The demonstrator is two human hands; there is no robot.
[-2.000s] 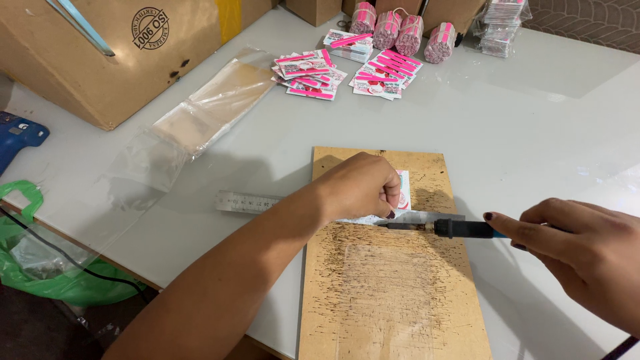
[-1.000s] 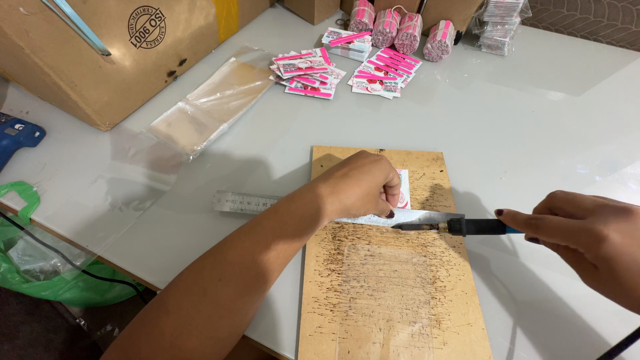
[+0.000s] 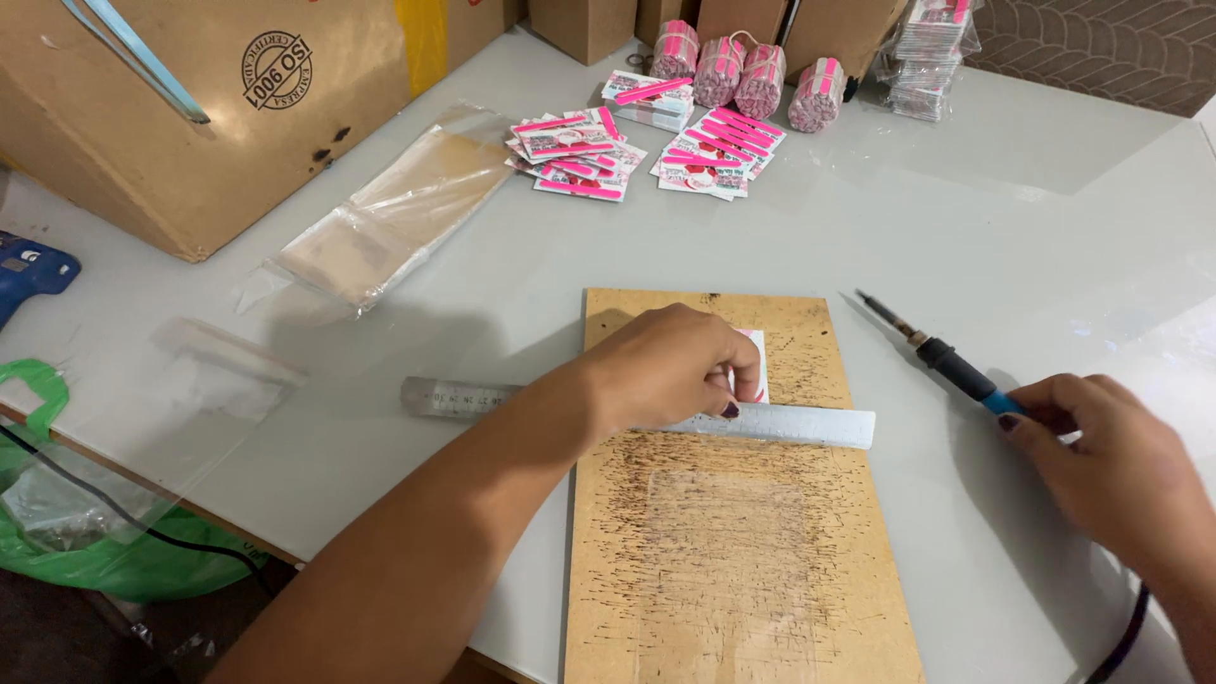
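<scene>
My left hand (image 3: 679, 370) presses its fingertips on a metal ruler (image 3: 807, 424) that lies across a scorched wooden board (image 3: 741, 560). Just above the ruler, partly under that hand, is a white and pink printed card (image 3: 753, 366). Below the ruler a clear plastic film (image 3: 727, 532) lies on the board. My right hand (image 3: 1102, 456) holds a soldering iron (image 3: 955, 369) by its blue and black handle, right of the board, with the tip pointing up and left, apart from the ruler. The ruler's middle is hidden behind my left forearm.
Clear plastic sleeves (image 3: 399, 218) lie at the upper left beside a cardboard box (image 3: 190, 114). Printed cards with pink strips (image 3: 575, 152), tied pink bundles (image 3: 760, 81) and a wrapped stack (image 3: 926, 62) stand at the back. A green plastic bag (image 3: 142, 560) hangs at the left edge.
My right hand has moved the soldering iron from the ruler's lower edge out to the right, off the board, and its tip now points up and left. My left hand has stayed on the ruler.
</scene>
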